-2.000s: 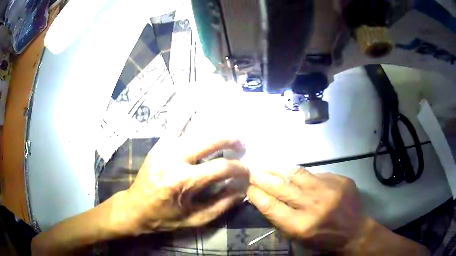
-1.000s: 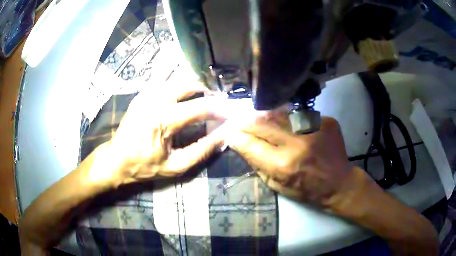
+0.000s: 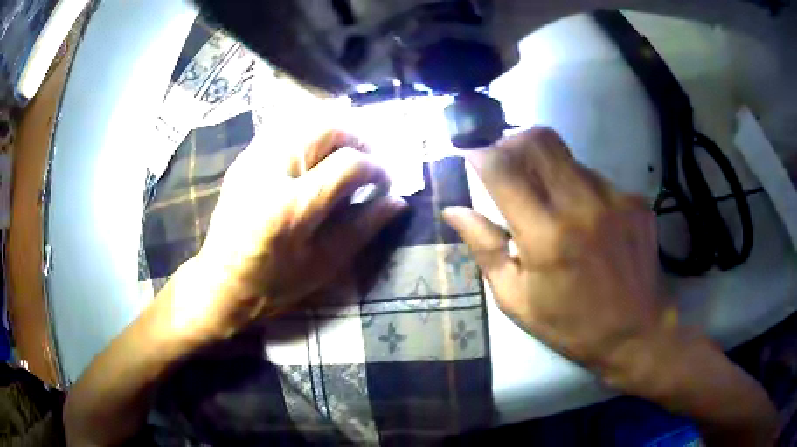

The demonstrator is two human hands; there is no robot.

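Note:
Plaid fabric (image 3: 424, 319) lies on the pale table and runs up under the sewing machine head (image 3: 419, 52). The bright light washes out the needle area. My left hand (image 3: 288, 227) is on the fabric left of the needle area, its fingers curled and thumb and forefinger closed on the cloth. My right hand (image 3: 568, 253) is at the fabric's right edge, its thumb on the cloth and apart from the fingers, which reach beside the round machine part. A small pale bit shows between them; whether it is a held tool, I cannot tell.
Black shears (image 3: 699, 201) lie right of my right hand. A white strip (image 3: 769, 166) lies at the far right. An orange-brown board (image 3: 31, 227) is along the left edge. A white elongated object (image 3: 52, 48) is at the upper left. Something blue shows at the lower right.
The hands have moved apart from where they met below the needle area. The right thumb has opened away from the fingers, and the thin pale tool is no longer clearly visible. The view has shifted.

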